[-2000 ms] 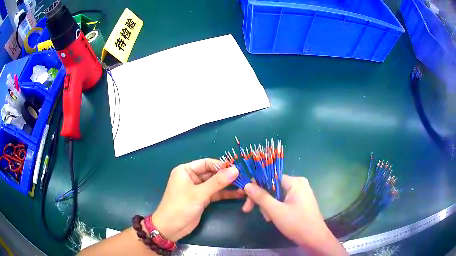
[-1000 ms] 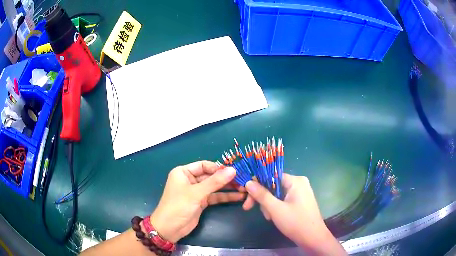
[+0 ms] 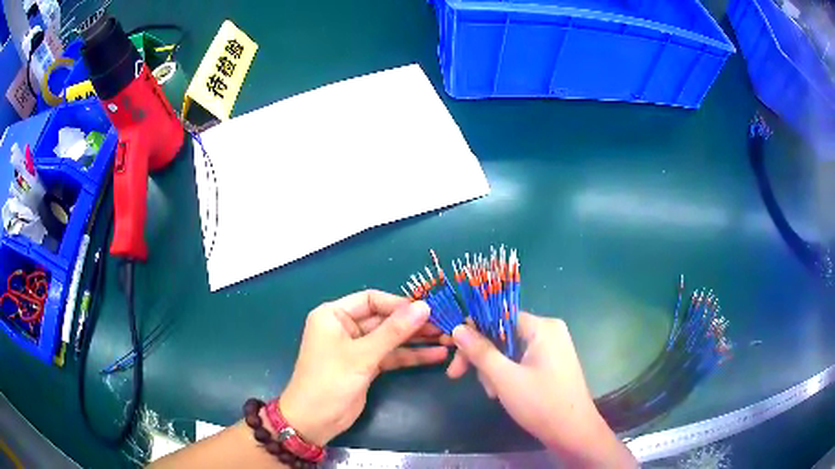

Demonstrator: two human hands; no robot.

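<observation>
A fanned bunch of thin blue wire leads (image 3: 501,311) with orange-red bands and silvery tips stands up between my two hands. My right hand (image 3: 536,371) is closed around the larger part, thumb across its front. My left hand (image 3: 352,353) pinches a smaller group at the left between thumb and fingers; a narrow gap shows between the two groups. One tip stands higher than its neighbours near the gap. The lower parts of the leads are hidden by my hands. A second bundle of blue wires (image 3: 691,343) lies on the mat at the right, tips splayed.
A white sheet (image 3: 339,174) lies mid-bench. A red heat gun (image 3: 135,174), yellow sign block (image 3: 222,71) and blue compartment tray (image 3: 69,240) are at the left. A large blue bin (image 3: 586,55) is at the back. A steel ruler (image 3: 723,426) runs along the near edge.
The gap between the left group of leads and the larger bunch is wider and clearer. Both hands have kept nearly the same place and hold.
</observation>
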